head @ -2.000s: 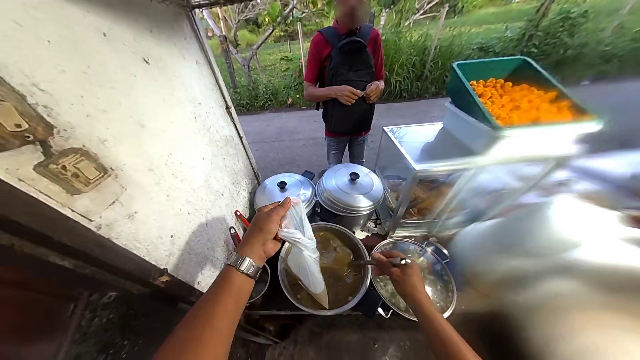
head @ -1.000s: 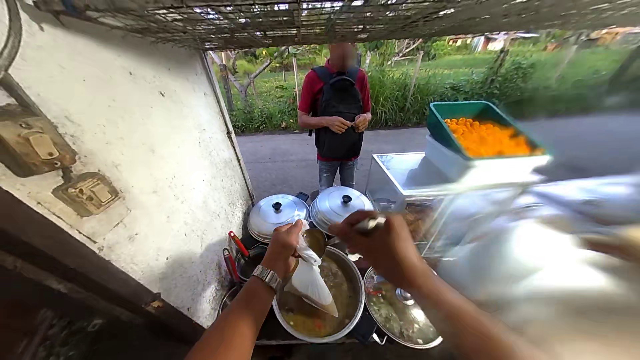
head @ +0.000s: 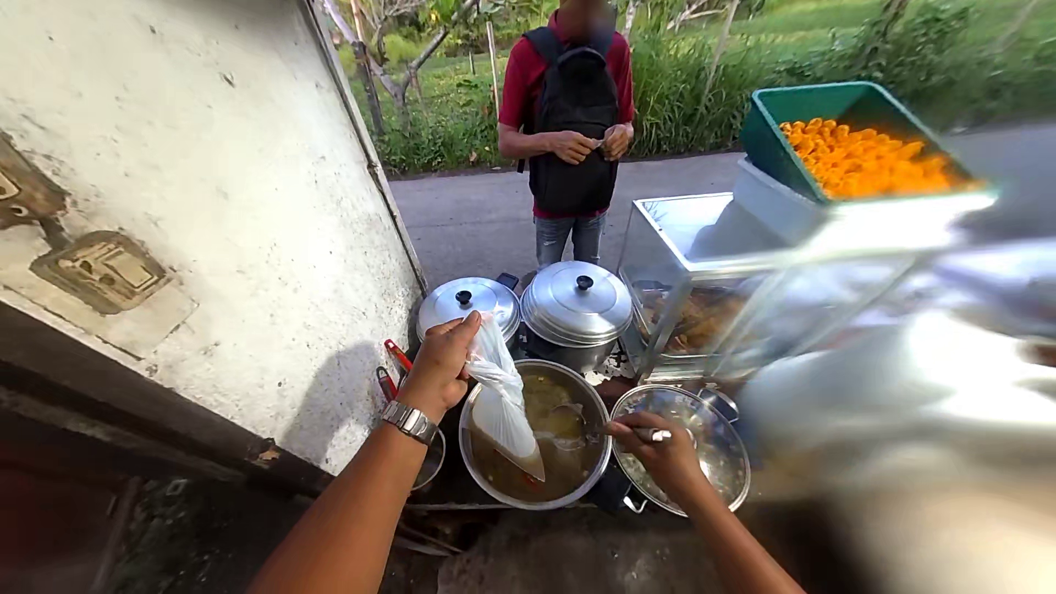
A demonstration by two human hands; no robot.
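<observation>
My left hand [head: 450, 363], with a metal watch at its wrist, grips the gathered top of a clear plastic bag [head: 505, 408] partly filled with liquid. The bag hangs over an open metal pot [head: 540, 499] of brownish soup. My right hand [head: 656, 450] is closed on the handle of a metal ladle [head: 569, 425], whose bowl is at the soup's surface. Beneath my right hand lies a glass lid [head: 726, 470] on another pot.
Two pots with aluminum lids [head: 470, 305] [head: 577, 301] stand behind. A glass display case [head: 660, 289] carries a green bin [head: 850, 99] of orange food. A person with a black backpack [head: 577, 124] faces me. At left are a wall [head: 247, 206] and red handles [head: 398, 355].
My right hand, with the ladle, has moved down from beside the bag's top to the soup pot. My left hand still holds the bag over the pot.
</observation>
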